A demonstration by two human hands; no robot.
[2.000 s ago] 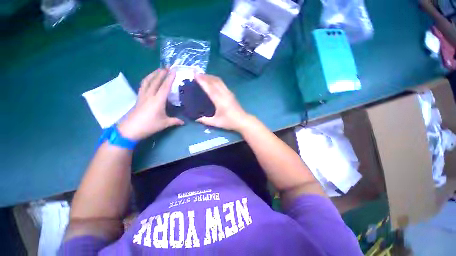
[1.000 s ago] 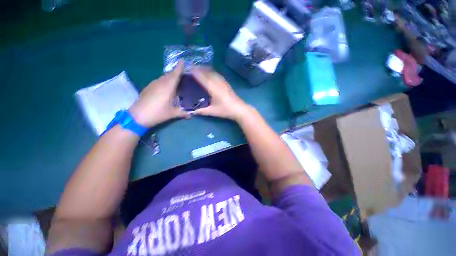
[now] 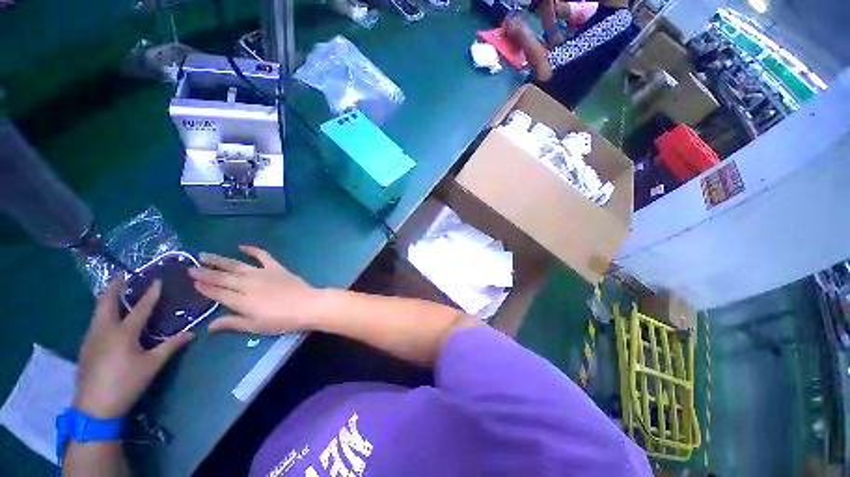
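Observation:
The white housing (image 3: 201,315) lies open side up on the bench, with the dark back cover (image 3: 172,291) inside its white rim. My left hand (image 3: 119,349) holds it from the left, with fingertips over the dark part. My right hand (image 3: 252,291) holds its right side, fingers spread over the rim. A clear plastic bag (image 3: 146,233) lies crinkled behind the housing. The electric screwdriver (image 3: 47,191) hangs at the far left, its tip just above the back edge of the housing. Screws are too small to make out.
The screw feeder (image 3: 231,172) stands behind my right hand, with the teal power supply (image 3: 365,163) to its right. White sheets (image 3: 33,405) lie at the left. A pale strip (image 3: 266,368) lies at the bench edge. A cardboard box (image 3: 531,210) stands beyond. Another person's arm (image 3: 531,47) shows far off.
The view has swung right, so the bench things appear further left. The dark back cover, loose between my hands before, now lies within the housing's white rim. My right fingers are spread wider.

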